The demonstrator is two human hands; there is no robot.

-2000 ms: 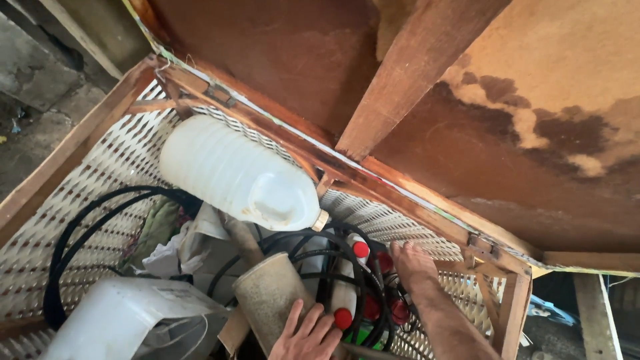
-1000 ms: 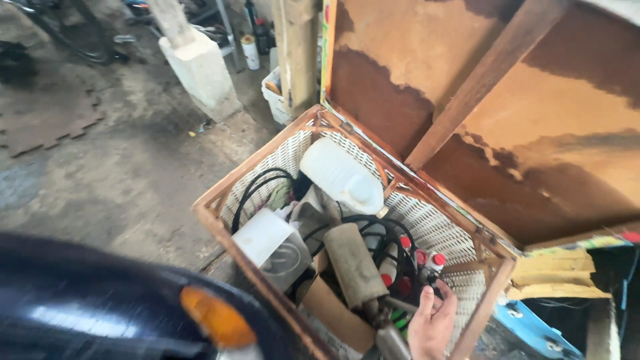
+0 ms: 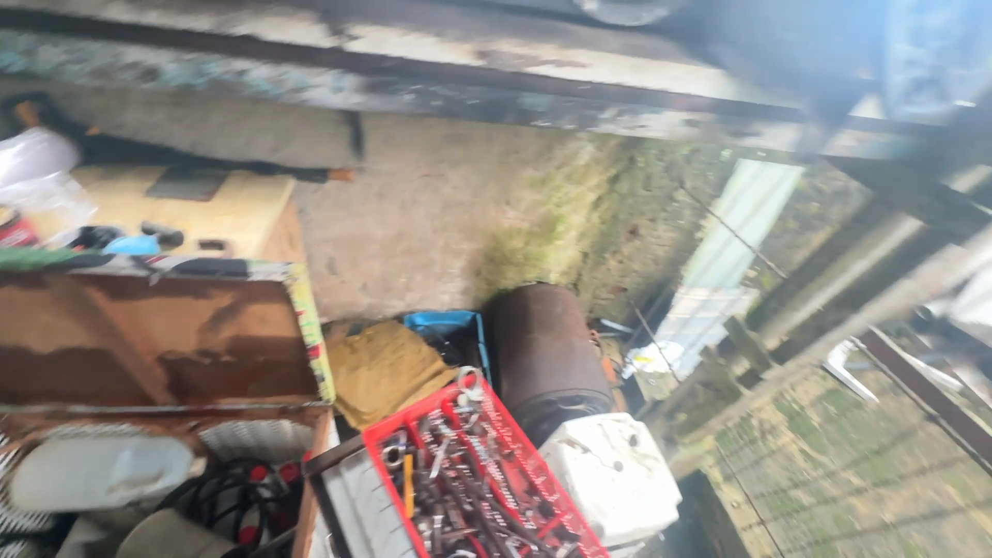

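Neither of my hands shows in the head view now. At the lower left stands the wicker chest, its wooden frame (image 3: 310, 473) cut off by the view's edge and its lid (image 3: 155, 341) raised. Inside lie a translucent plastic jug (image 3: 101, 469), black hose (image 3: 213, 496), red-capped bottles (image 3: 288, 473) and a grey cylindrical part (image 3: 174, 535). Right of the chest, a red plastic tray (image 3: 535, 449) holds a jumble of wrenches and other metal tools (image 3: 465, 480).
Behind the red tray are a tan folded cloth or sheet (image 3: 387, 368), a blue crate (image 3: 442, 319) and a rusty brown drum (image 3: 546, 349). A white plastic container (image 3: 616, 473) stands at its right. Wooden rails and wire mesh (image 3: 837, 465) run along the right.
The view has swung right, bringing the red tool tray into sight. Both hands were in the chest two seconds ago and one was at its right side a second ago; neither shows now.
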